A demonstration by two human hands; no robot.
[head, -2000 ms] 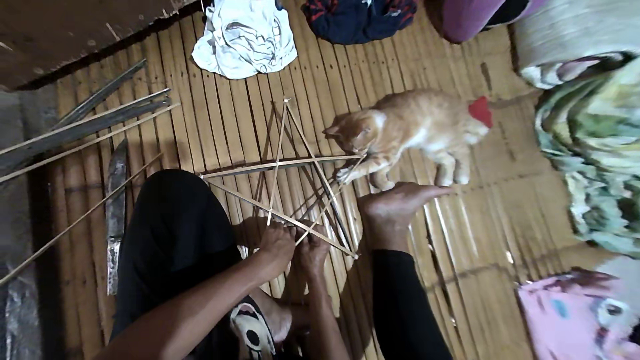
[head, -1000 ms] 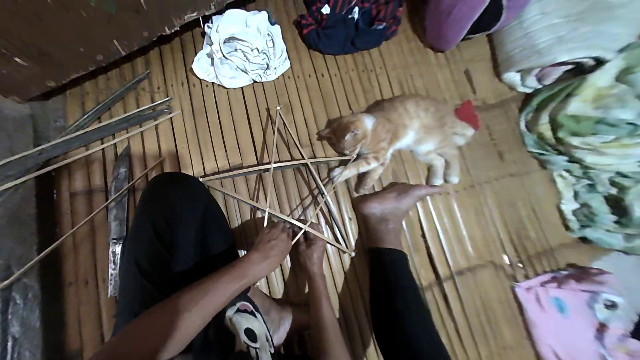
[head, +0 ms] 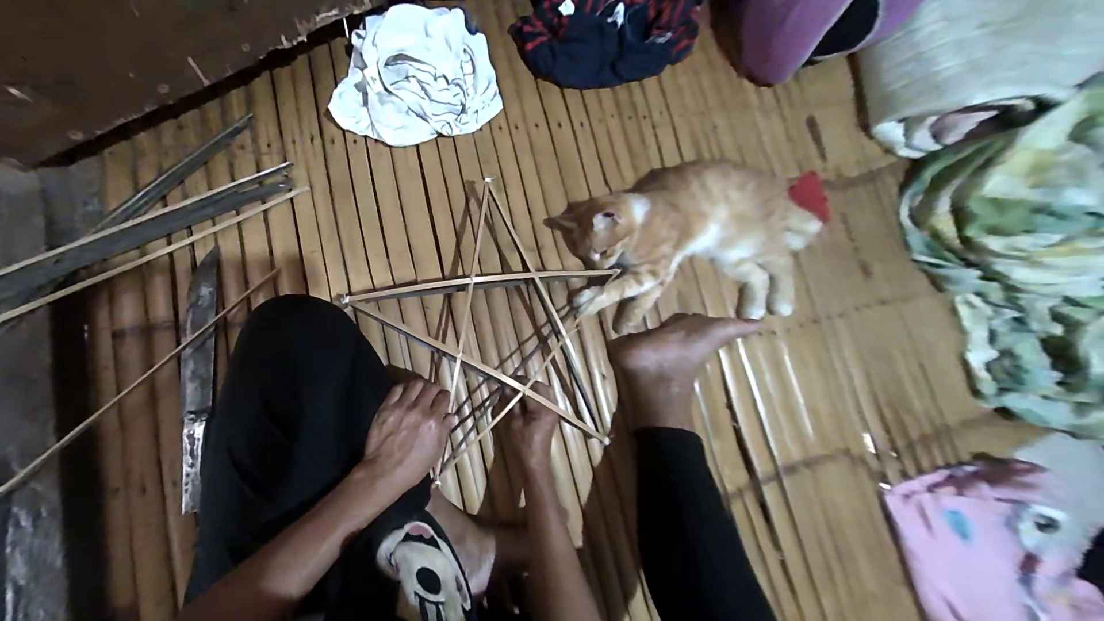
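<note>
A five-pointed star frame of thin bamboo strips (head: 493, 373) rises over the slatted floor between my legs, its strips crossing and its tips joined. My left hand (head: 412, 424) is at its lower left strip, fingers curled against it. My right hand (head: 532, 418) is behind the lower right strips, its fingers partly hidden by them; its hold looks closed around a strip, but this is not fully clear. An orange and white cat (head: 699, 220) lies right of the star, a forepaw touching the strips near the right tip.
Left of my knee lie a large knife (head: 200, 345), a thin bamboo strip (head: 142, 379) and several longer split pieces (head: 147, 237). A white cloth (head: 418, 78) and a dark garment (head: 608, 43) are ahead. Green patterned fabric (head: 1026, 259) and a pink cloth (head: 957, 526) lie right.
My hands have come apart; both were close together at the star's lower strips before. The star's lower tip now shows between them. The cat stays beside the right tip.
</note>
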